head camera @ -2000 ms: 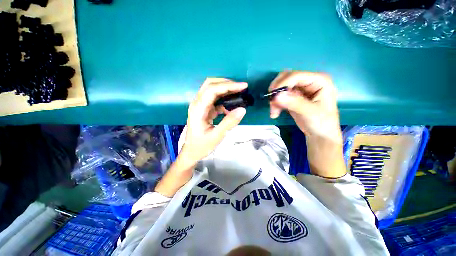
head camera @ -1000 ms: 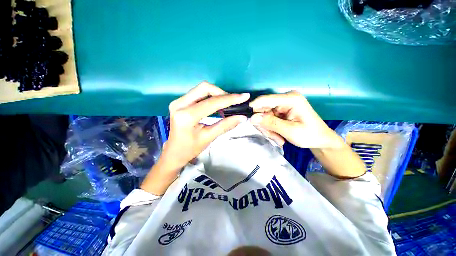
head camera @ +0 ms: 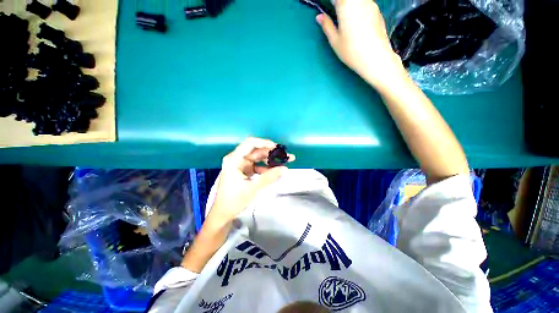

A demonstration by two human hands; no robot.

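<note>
My left hand is just above the lap at the bench's front edge, its fingers closed around a black plastic part whose round end faces up. My right hand reaches to the far part of the bench, left of the clear bag. Its fingertips are at the top edge of the picture, by a thin dark piece that is partly cut off. Whether the fingers grip that piece is not clear.
Black parts lie piled on a tan board at left. Short black cylinders lie at the far side. A clear bag of black pieces is at right. Film-lined blue crates stand below the bench.
My right hand has left the part at my left hand and stretched out to the far side of the bench. My left hand still holds the part, now end-up. The view has shifted.
</note>
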